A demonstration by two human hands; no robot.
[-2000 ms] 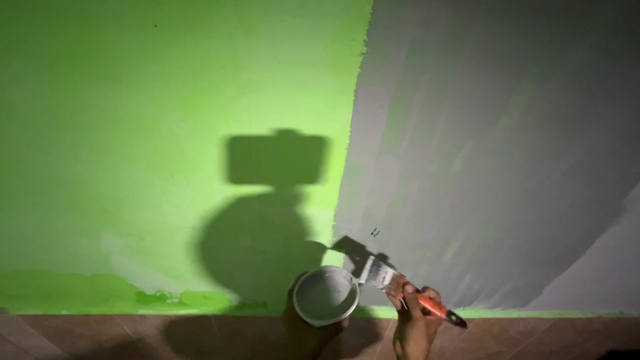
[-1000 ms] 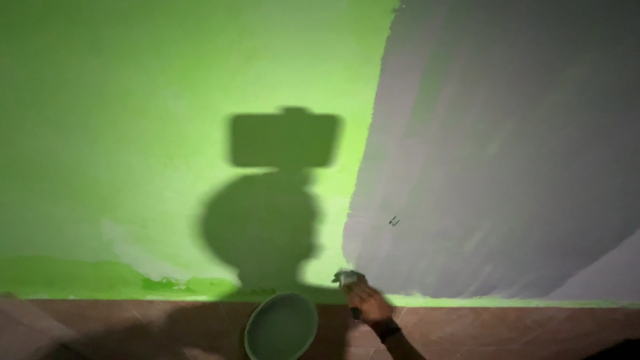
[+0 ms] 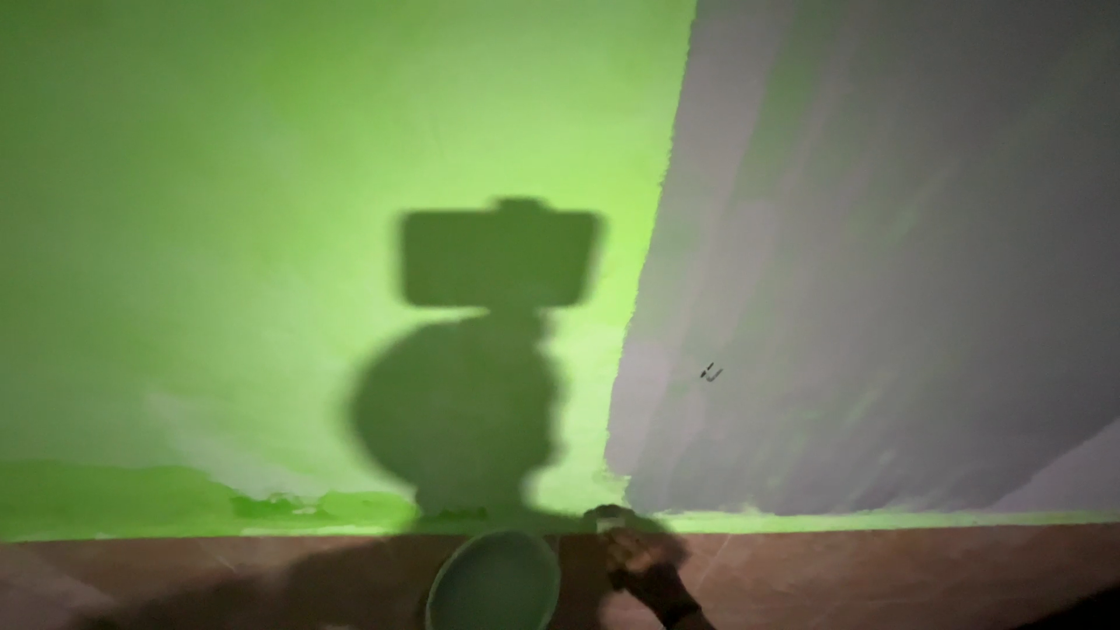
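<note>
My right hand (image 3: 637, 556) is closed around a paintbrush (image 3: 612, 523), whose pale bristle end touches or nearly touches the foot of the wall, just below the lower corner of the grey paint (image 3: 840, 306). Green paint (image 3: 219, 262) covers the wall to the left. Low in the view, left of that hand, is a round paint container (image 3: 494, 582) with a pale rim, tilted and in shadow. My left hand cannot be made out beside it. The brush handle is mostly hidden by the fingers and blur.
A brown tiled strip (image 3: 831, 569) runs along the bottom of the wall, under a thin light green band (image 3: 875, 522). A small dark mark or fitting (image 3: 711, 373) shows on the grey part. The wearer's shadow falls across the green wall.
My right hand with the brush has moved from beside the container's right rim down to the wall's lower edge. The container is lower and more tilted, and my left hand has gone out of sight.
</note>
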